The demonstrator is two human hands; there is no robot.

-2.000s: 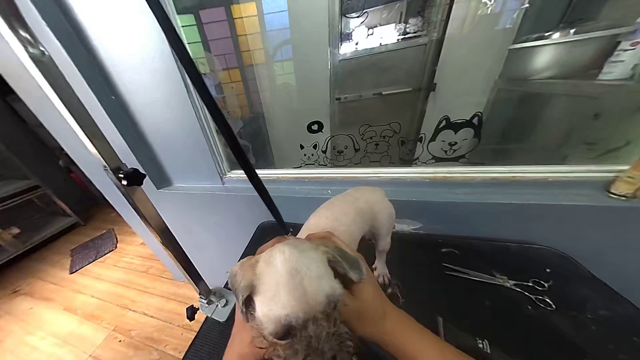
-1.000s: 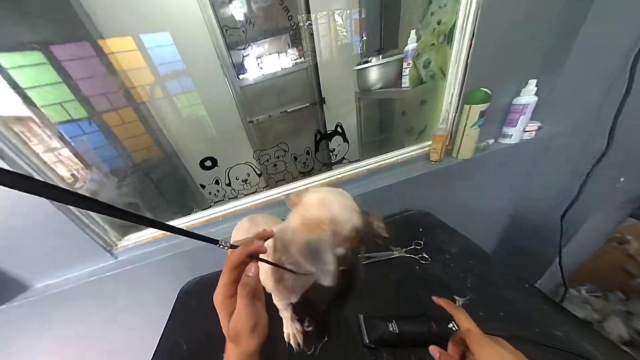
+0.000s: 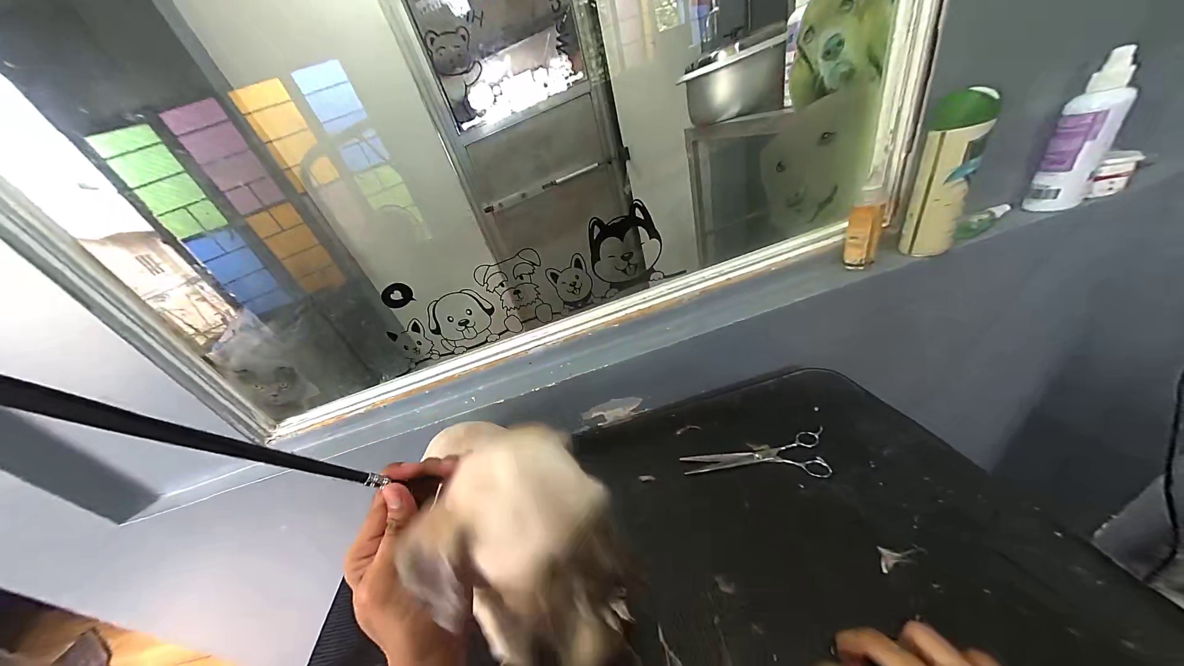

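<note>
A small dog [image 3: 527, 518] with pale, short-clipped fur stands on the black grooming table [image 3: 758, 564], its head blurred. My left hand [image 3: 398, 573] is at the left side of its head and neck, thumb and fingers closed on the end of a black grooming strap [image 3: 203, 439] by its metal band. The palm lies close to the dog's ear. Only some fingers of my right hand [image 3: 902, 645] show at the bottom edge, right of the dog; what they touch is out of frame. Grooming scissors [image 3: 758, 458] lie on the table with blades nearly together.
Beyond the table runs a wall ledge [image 3: 721, 296] below a window with dog stickers. On it stand an amber bottle [image 3: 862, 233], a green-topped container [image 3: 948, 176], a white spray bottle [image 3: 1080, 139] and a small tub [image 3: 1115, 174]. A fur tuft [image 3: 895, 558] lies on the tabletop.
My hands held the dog's head two seconds ago; my left hand is now at the strap. My right hand, near the black clippers one second ago, is lower, and the clippers are out of view.
</note>
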